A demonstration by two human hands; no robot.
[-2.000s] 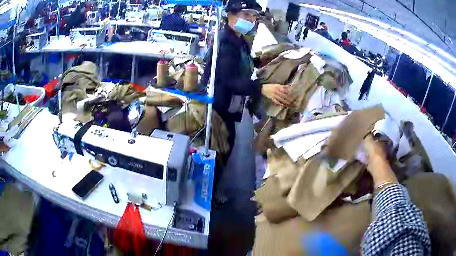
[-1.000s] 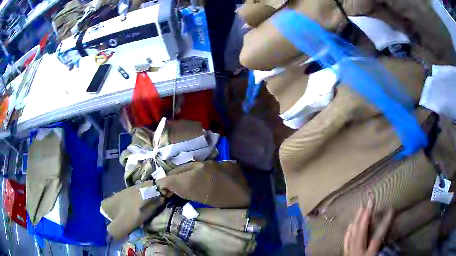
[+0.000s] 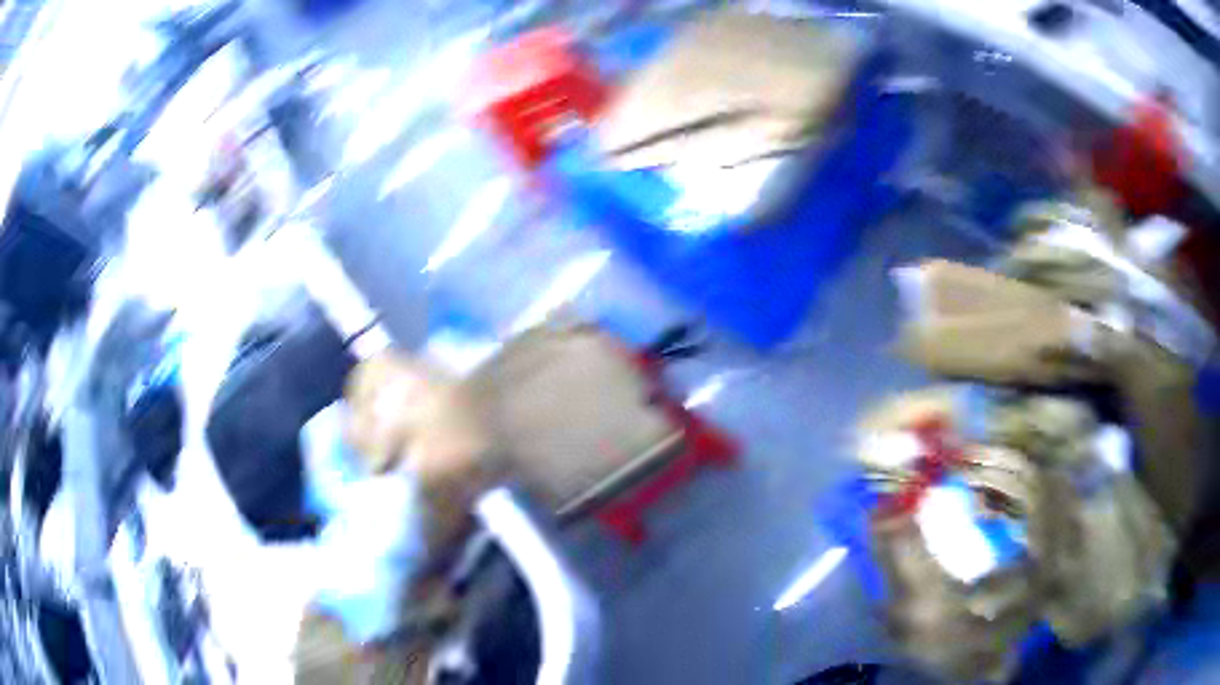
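Observation:
The view is strongly blurred and I cannot make out either of my hands. Tied bundles of brown cut pieces (image 3: 1097, 522) lie at the lower right. One bundle (image 3: 943, 542) has a red tie strip and a white and blue patch on it. A flatter brown bundle (image 3: 990, 321) lies above them. Brown cloth (image 3: 749, 101) with a white layer sits in a blue bin (image 3: 769, 281) at the top centre. A blurred tan shape (image 3: 422, 428) shows left of centre; I cannot tell what it is.
A flat tan-topped object (image 3: 582, 415) with red legs, like a stool, stands on the grey floor near the centre. A red object (image 3: 542, 94) is beside the blue bin. Red cloth (image 3: 1137, 154) shows at the upper right. White curved shapes blur across the left.
The view has swung left and down. The sewing machine and the large brown stacks have left the picture. The tied bundles now show at the right, and my hand on the stack is gone from view.

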